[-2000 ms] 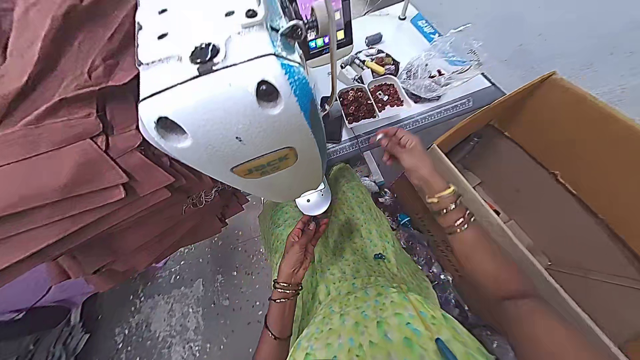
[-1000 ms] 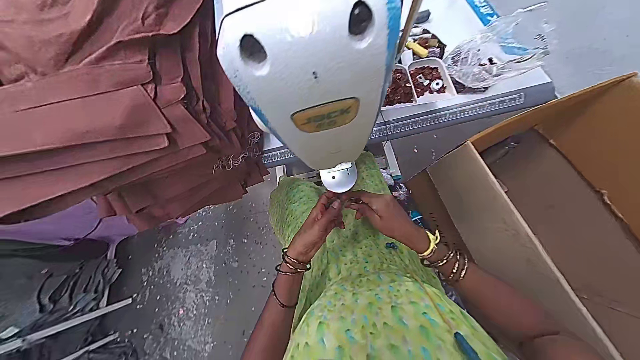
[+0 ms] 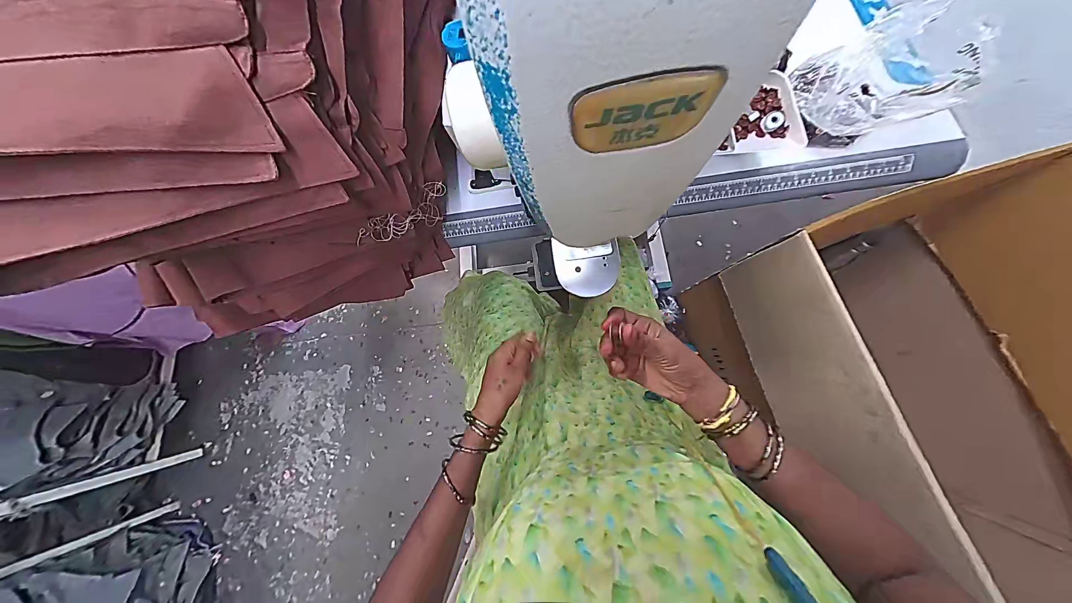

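Note:
A white and blue Jack sewing machine head (image 3: 578,193) fills the top centre, with a rounded metal cover (image 3: 586,270) at its lower end. Below and left of that cover is my left hand (image 3: 509,373), its fingertips drawn together over the green patterned garment on my lap (image 3: 578,435); whether it pinches something small cannot be told. My right hand (image 3: 641,352) is below and right of the cover, palm partly up and fingers curled. A small dark ring-like thing shows at its fingers, too unclear to name. The two hands are apart, and neither touches the machine.
Stacked reddish-brown fabric pieces (image 3: 142,109) hang at the left, loose threads at their edge. A ruler-edged table (image 3: 804,176) bears a tray of small brown parts (image 3: 791,113) and a clear plastic bag (image 3: 888,75). An open cardboard box (image 3: 837,377) stands right; dark cloth bundles (image 3: 92,435) lie lower left.
Two seconds ago my right hand was raised near the parts trays; one second ago both hands met under the machine head. Now they have drawn apart and lower. The view has shifted closer to the machine.

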